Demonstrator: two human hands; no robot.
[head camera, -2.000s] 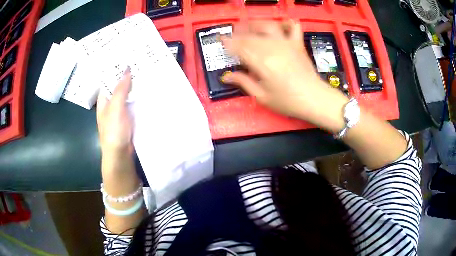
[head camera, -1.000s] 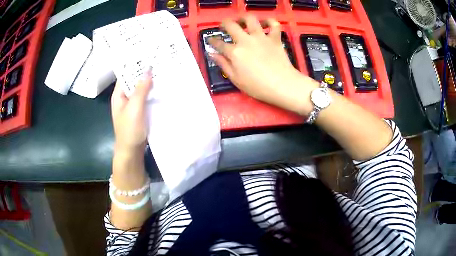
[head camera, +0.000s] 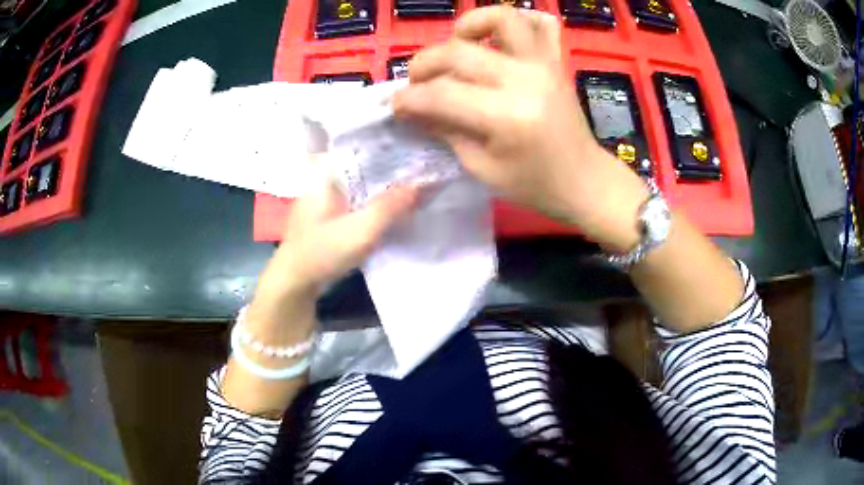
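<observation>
My left hand (head camera: 327, 227) is shut on the label strip (head camera: 251, 133), a white band with fine print. Its far end curls over the bench at left, and a blank part hangs toward my lap. My right hand (head camera: 502, 114) is at the strip's upper right part, over the red foam tray (head camera: 531, 225); its fingertips are bent against the paper and partly hidden. Black electronic units with gold stickers sit in the tray pockets. One unit (head camera: 611, 118) and another (head camera: 684, 121) show right of my right hand. The strip and hand cover most units at the near row's left.
Another red tray (head camera: 71, 180) with black units lies at far left. The dark green bench (head camera: 161, 270) has a white line (head camera: 175, 21) at the back left. A small white fan (head camera: 810, 33) and a round-edged grey stand (head camera: 822, 170) are at right.
My left hand has moved right and raised the strip, which now spreads over the tray's left part. My right hand has left the unit it was touching and come to the strip.
</observation>
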